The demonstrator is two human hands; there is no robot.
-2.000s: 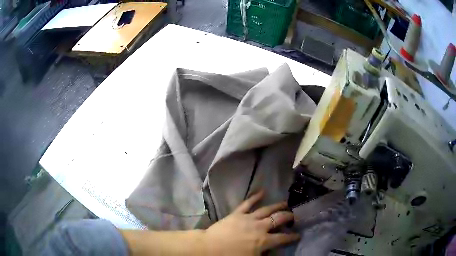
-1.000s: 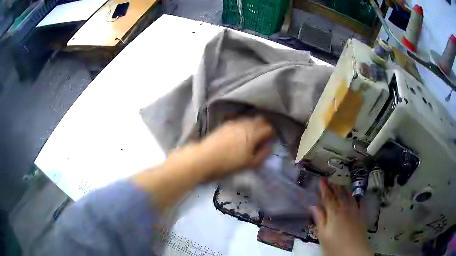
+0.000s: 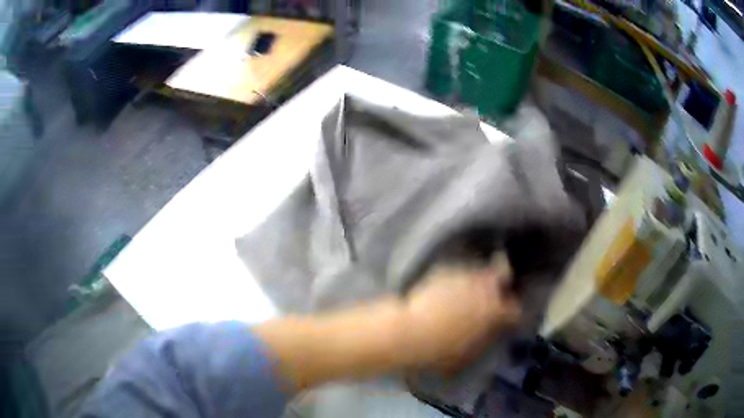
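The grey-taupe garment piece (image 3: 383,188) lies bunched and folded on the white machine table (image 3: 196,245), its right part raised towards the machine head. My left hand (image 3: 465,314) is blurred, at the near right part of the cloth, left of the machine head; its fingers are too blurred to tell whether they hold the cloth. The cream sewing machine (image 3: 595,253), with a yellowish patch, stands at the right. The needle area is blurred and partly hidden. My right hand is not in view.
A green crate (image 3: 489,61) stands beyond the table's far edge. A table with white and wooden tops (image 3: 253,61) stands at the upper left. Red-tipped thread cones (image 3: 719,131) are at the upper right.
My left hand has moved right with the sleeve following. The cloth's right part has been lifted and shifted. My right hand has left the picture. The view has swung, so the machine sits further right.
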